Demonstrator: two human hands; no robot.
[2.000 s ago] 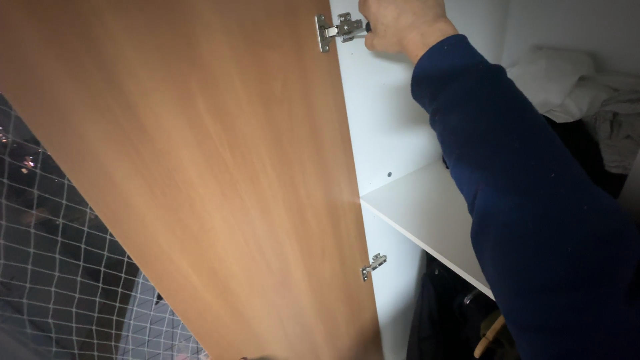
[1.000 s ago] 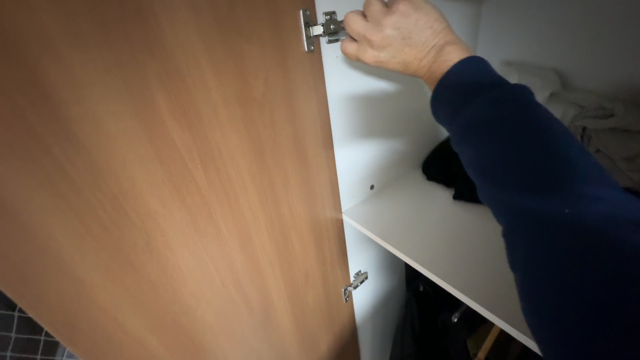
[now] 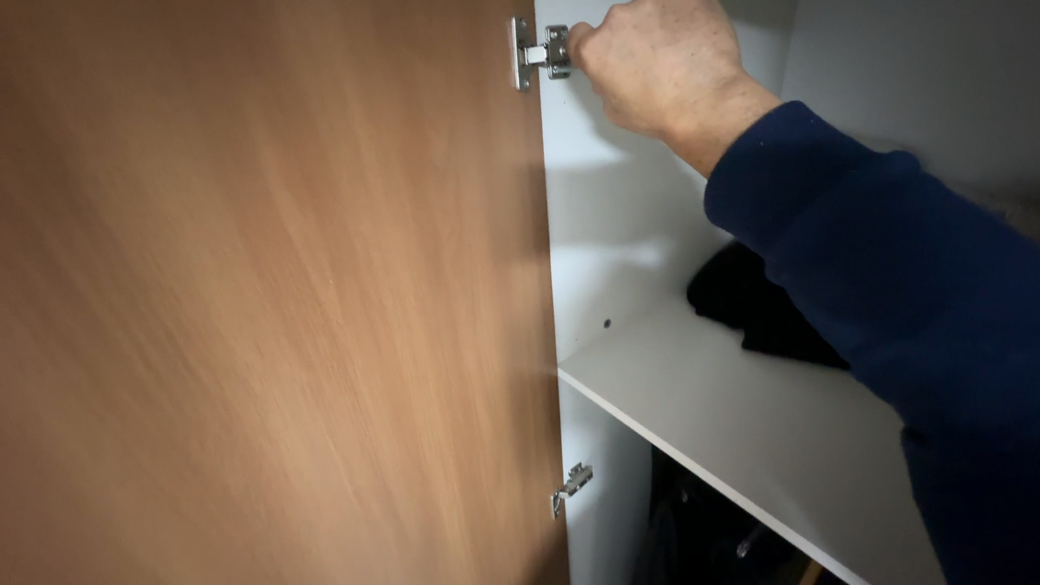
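Observation:
My right hand [image 3: 662,65], in a dark blue sleeve, is at the upper metal cabinet hinge [image 3: 543,54], its curled fingers against the hinge's right end. Whether a tool is inside the fist is hidden. That hinge joins the wood-grain door [image 3: 309,292] to the white side panel [image 3: 617,203] of the cabinet. Lower down, a second metal hinge [image 3: 572,489] sits at the door's edge, tilted, and whether it is fastened to the panel cannot be told. My left hand is out of view.
A white shelf [image 3: 756,422] runs from the side panel to the lower right, with a black cloth [image 3: 756,309] on it. Dark items hang or lie below the shelf. The door fills the left side.
The view has shifted, so the door fills more of the left side. My right hand stays by the upper hinge; a dark tool end seen at the fingers two seconds ago is now hidden.

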